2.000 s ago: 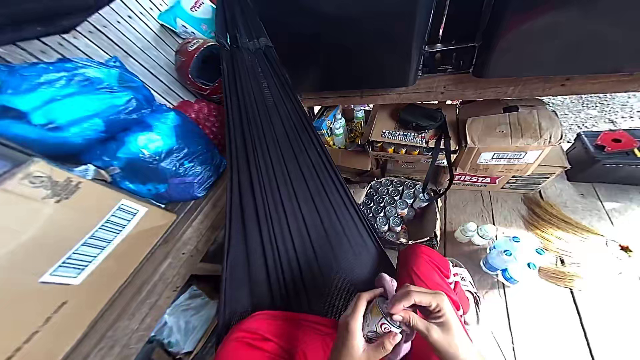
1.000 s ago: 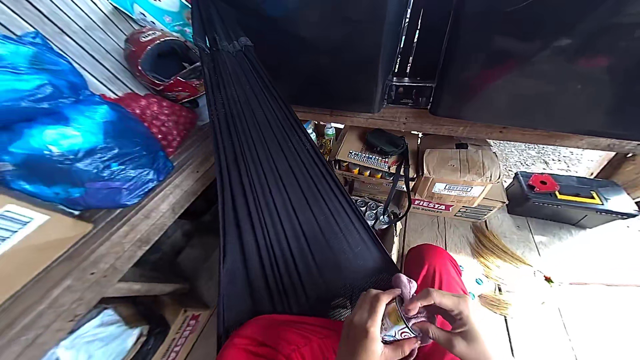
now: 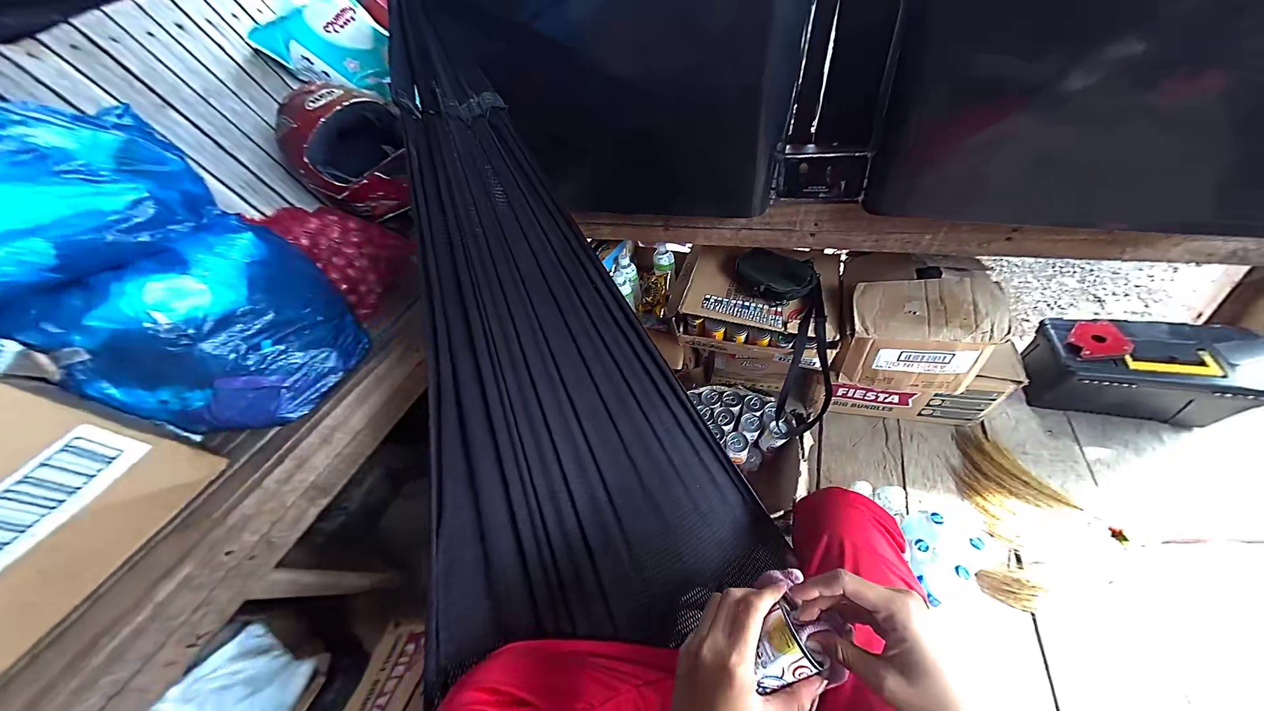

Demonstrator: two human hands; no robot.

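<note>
My left hand (image 3: pixel 726 647) is wrapped around a small can (image 3: pixel 780 652) with a printed label, held above my lap. Fingers of my right hand (image 3: pixel 874 632) pinch a pinkish cloth (image 3: pixel 834 627) against the can's rim, and part of the cloth sticks up between both hands. Red trousers (image 3: pixel 583 676) cover my legs, which rest on a black fabric hammock (image 3: pixel 563 434). How far the cloth reaches into the can is hidden by my fingers.
Blue plastic bags (image 3: pixel 217 316), a red helmet (image 3: pixel 346 148) and a cardboard box (image 3: pixel 89 494) lie on the left bench. Under the wooden beam (image 3: pixel 711 232) stand cartons (image 3: pixel 918 336) and a box of cans (image 3: pixel 736 420). A black toolbox (image 3: pixel 1165 380), a broom (image 3: pixel 1007 479) and bottles (image 3: pixel 933 553) are at right.
My hands stay together at the can and cloth; the fingers of my right hand have shifted slightly at its rim. The view has swung about.
</note>
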